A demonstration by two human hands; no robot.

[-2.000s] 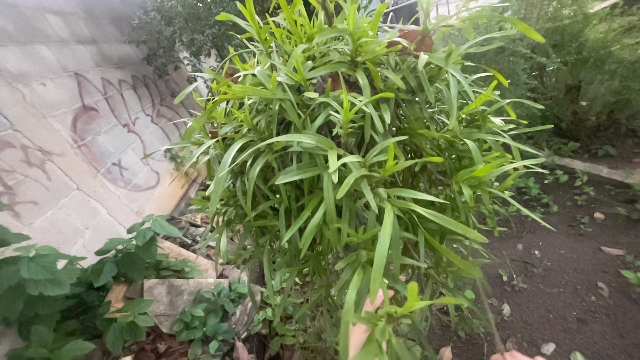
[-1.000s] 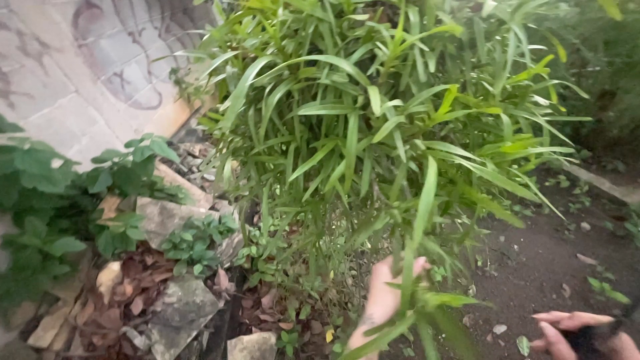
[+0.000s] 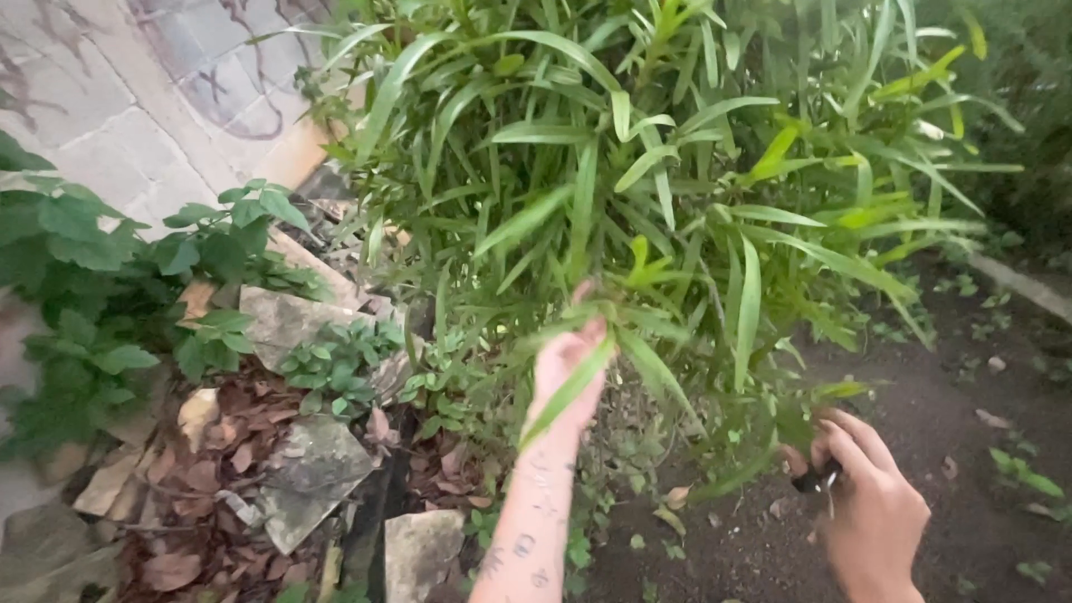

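A bushy plant with long strap-like green leaves fills the upper middle of the view. My left hand reaches up into its lower foliage, fingers at a leafy shoot; leaves partly cover the fingers, and whether they close on the stem cannot be told. To the lower right, my right hand is closed around a small dark-handled tool with a bit of metal showing; its kind cannot be made out. Green leaves hang just beside the tool and the right fingertips.
A block wall with painted marks stands at the upper left. Below it are a broad-leaved plant, broken stone slabs and dry brown leaves. Bare dark soil with small weeds lies at the lower right.
My left hand has moved up into the foliage. My right hand has come left, from the lower right edge to beside the hanging leaves. The view has tilted down since the first frame.
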